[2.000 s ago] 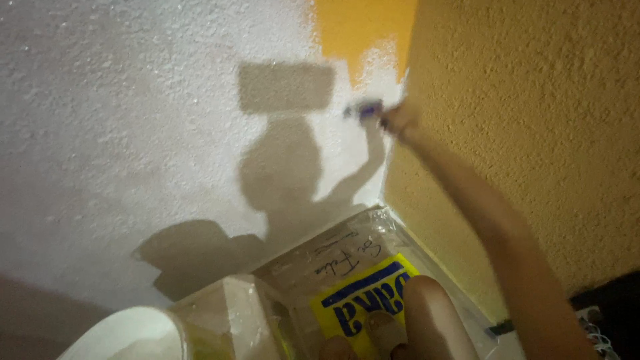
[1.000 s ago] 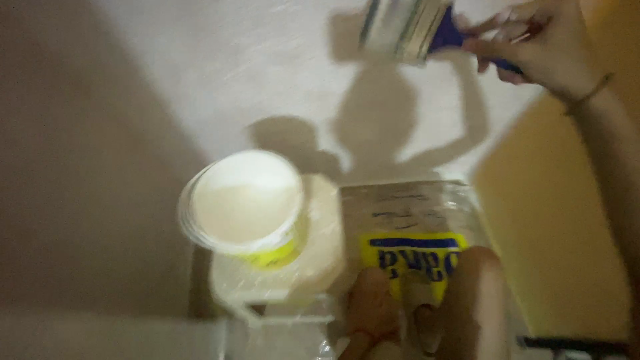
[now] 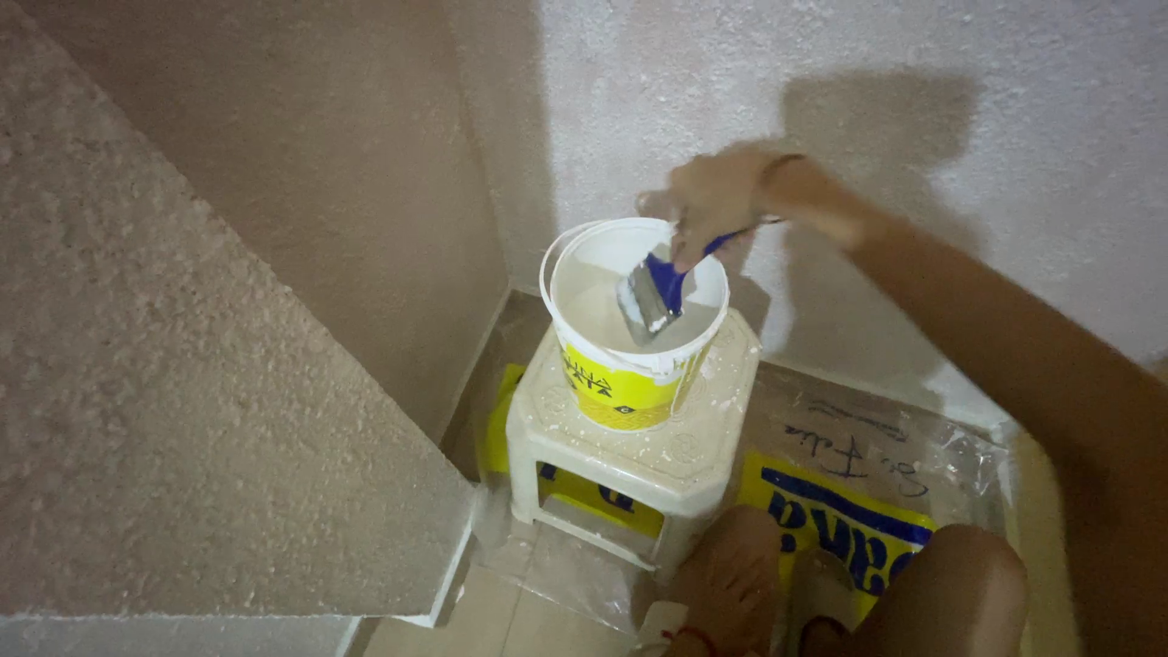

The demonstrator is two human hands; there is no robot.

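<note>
My right hand [image 3: 721,205] grips the blue handle of a wide flat paintbrush [image 3: 652,297], seen a little blurred. The brush is tilted down inside a white plastic bucket [image 3: 630,392] with a yellow band, its bristles at or just over the pale paint [image 3: 593,306]; which of the two I cannot tell. The bucket stands on a cream plastic stool [image 3: 538,411] spotted with paint, its handle resting against the left side of the rim. My left hand is not in view.
Clear and yellow plastic sheeting [image 3: 839,438] with writing covers tiled floor [image 3: 456,620] around the stool. My bare foot [image 3: 730,566] and knee [image 3: 949,593] are close to it. A textured wall [image 3: 657,100] rises behind; a wall edge [image 3: 301,310] juts in from the left.
The brush in my right hand has moved from up against the wall, across a patch of orange and white, down into the bucket. The view has swung down and left.
</note>
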